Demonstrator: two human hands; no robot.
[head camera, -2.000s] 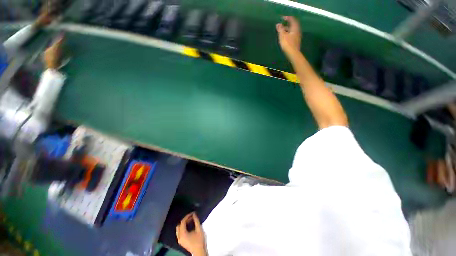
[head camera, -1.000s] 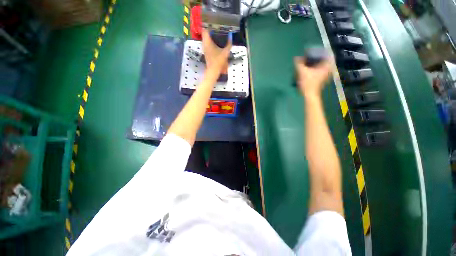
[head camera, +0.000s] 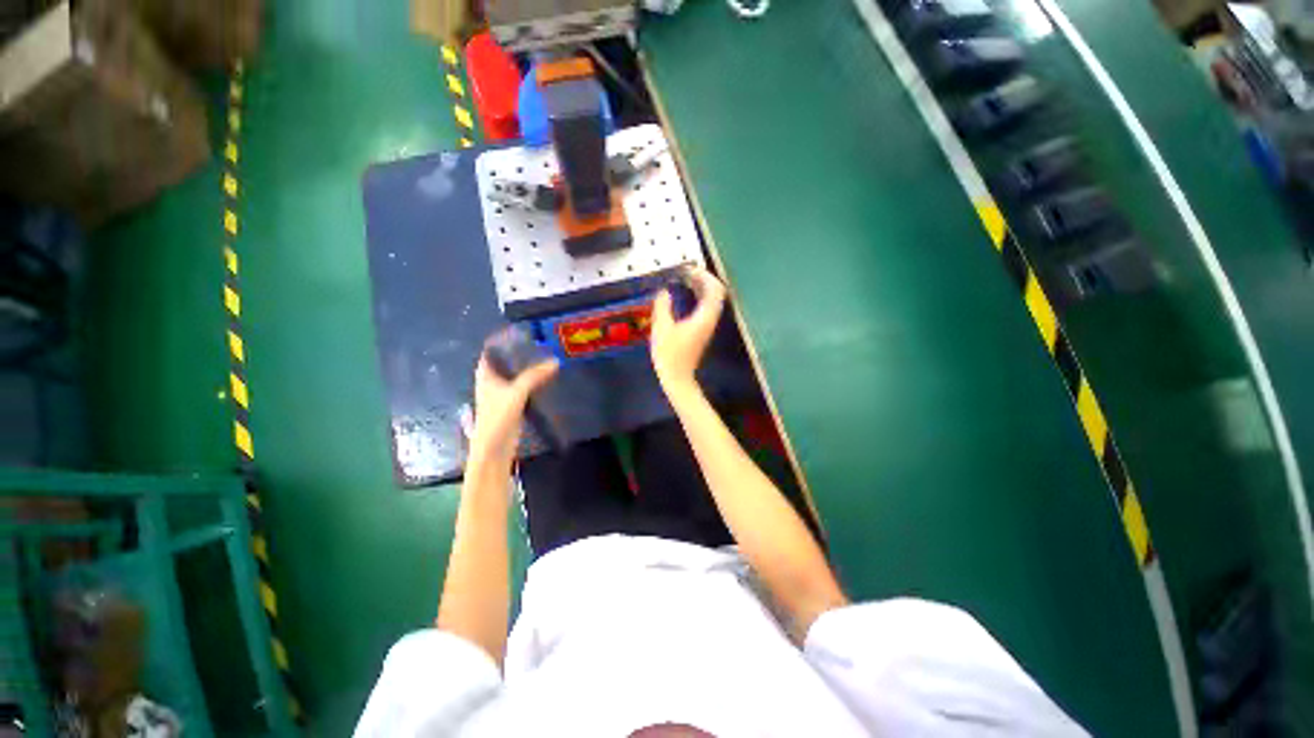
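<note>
A dark plastic housing (head camera: 581, 141) sits in the orange fixture (head camera: 594, 231) on the perforated plate (head camera: 526, 257). My left hand (head camera: 499, 401) is left of the blue start control (head camera: 613, 333) and holds a blurred dark piece (head camera: 512, 350) that looks like a housing seen end-on. My right hand (head camera: 685, 335) is at the right end of the control, with thumb and fingers around a small dark shape. Whether that shape is part of the control or a loose part cannot be told.
The press head (head camera: 559, 20) is above the fixture, with a red bin (head camera: 493, 87) behind. The dark machine table (head camera: 418, 296) lies left. At right are the green line, hazard tape (head camera: 1066, 358) and a row of dark housings (head camera: 1069, 214). A green rack (head camera: 162, 577) stands lower left.
My left hand has left the fixture and come down towards me. My right hand has moved left from over the green line to the control. The housing in the fixture is now uncovered.
</note>
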